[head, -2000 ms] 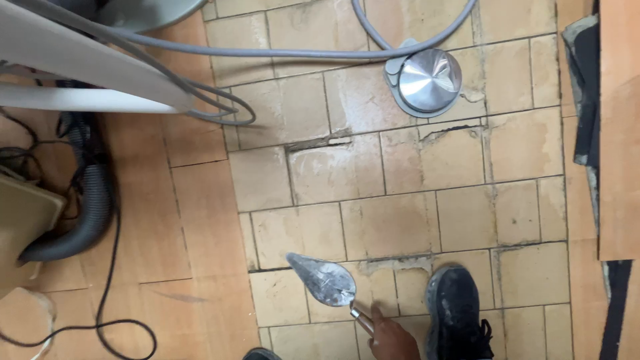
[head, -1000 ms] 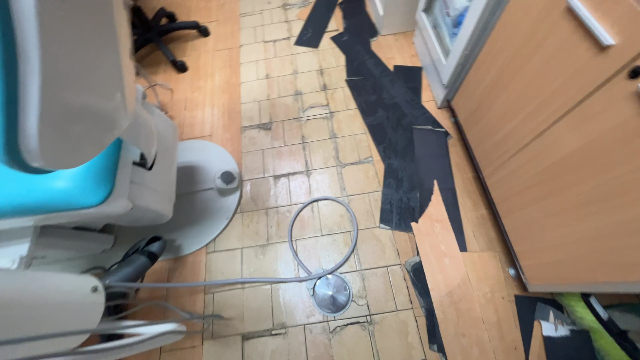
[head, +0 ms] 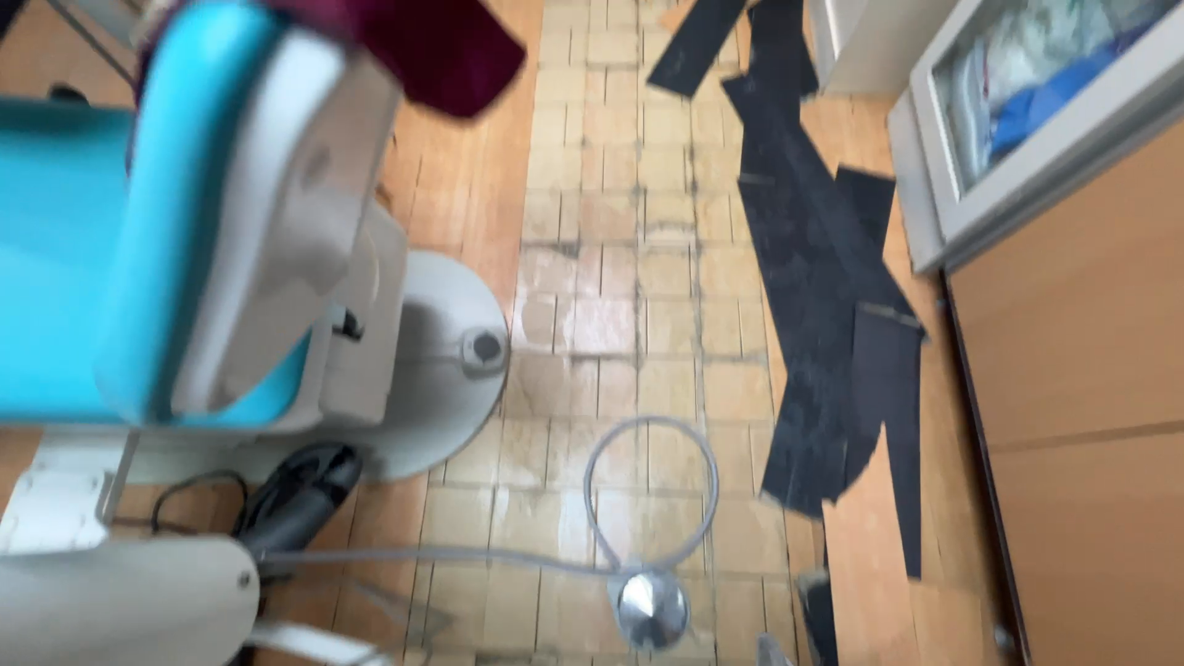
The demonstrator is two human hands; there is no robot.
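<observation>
Neither of my hands shows in the view now. A strip of beige floor tiles (head: 666, 342) with dark, worn joints runs up the middle. On its lower part rests a round metal foot pedal (head: 653, 609), its grey cable (head: 715, 481) looped above it and leading left. At the bottom edge a small grey tip (head: 770, 650) pokes in, perhaps the trowel's blade; the rest of it is cut off. Loose dark flooring strips (head: 805, 277) lie overlapped to the right of the tiles.
A turquoise padded chair (head: 55, 277) on a round grey base (head: 444, 370) stands at left. A wooden cabinet (head: 1091, 370) and a glazed white-framed cabinet (head: 925, 166) line the right. Dark red cloth (head: 444, 55) hangs at top left. A black hose (head: 301, 509) lies low left.
The view has swung up and away from the hand holding a trowel over the tiles, seen two seconds ago. Dark red cloth has come into view at top left.
</observation>
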